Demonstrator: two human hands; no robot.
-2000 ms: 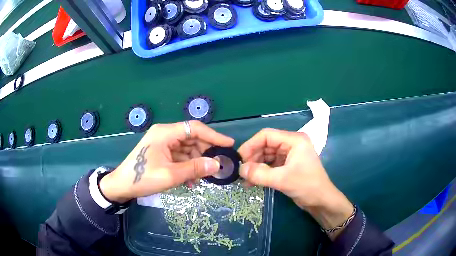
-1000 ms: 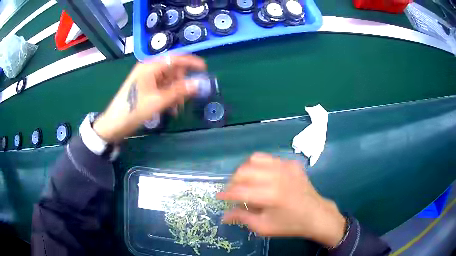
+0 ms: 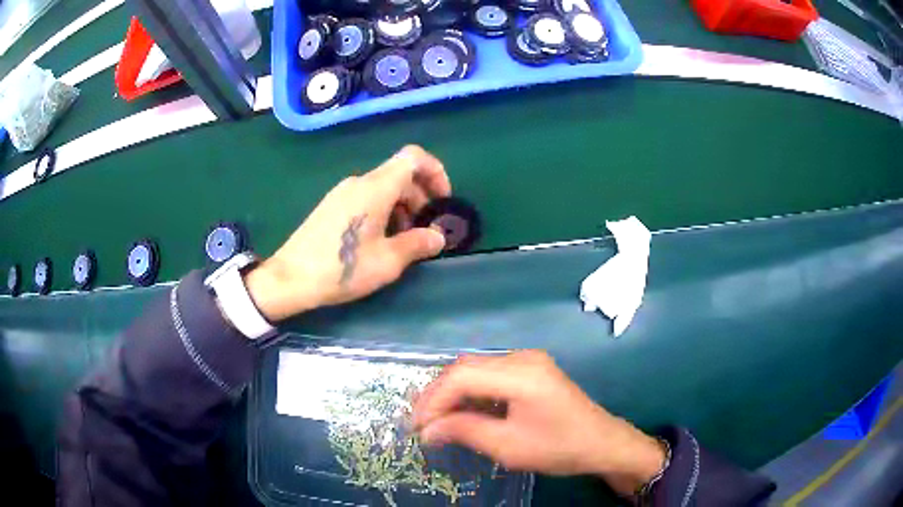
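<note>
My left hand is on a black wheel at the near edge of the green belt, thumb on its hub and fingers around its left side. My right hand is over the right part of a clear plastic tub, fingertips together at the heap of small metal pieces. Whether a piece is between those fingertips cannot be told. A white paper label lies at the tub's upper left.
Several wheels stand in a row along the belt edge at left. A blue bin of wheels is across the belt, beside a metal post. White crumpled scrap lies right. Red bins are at the far sides.
The wheel held between both hands two seconds ago is gone from over the tub. My left hand moved to the belt, now on a wheel there. My right hand lowered to the tub. The wheel row shifted left.
</note>
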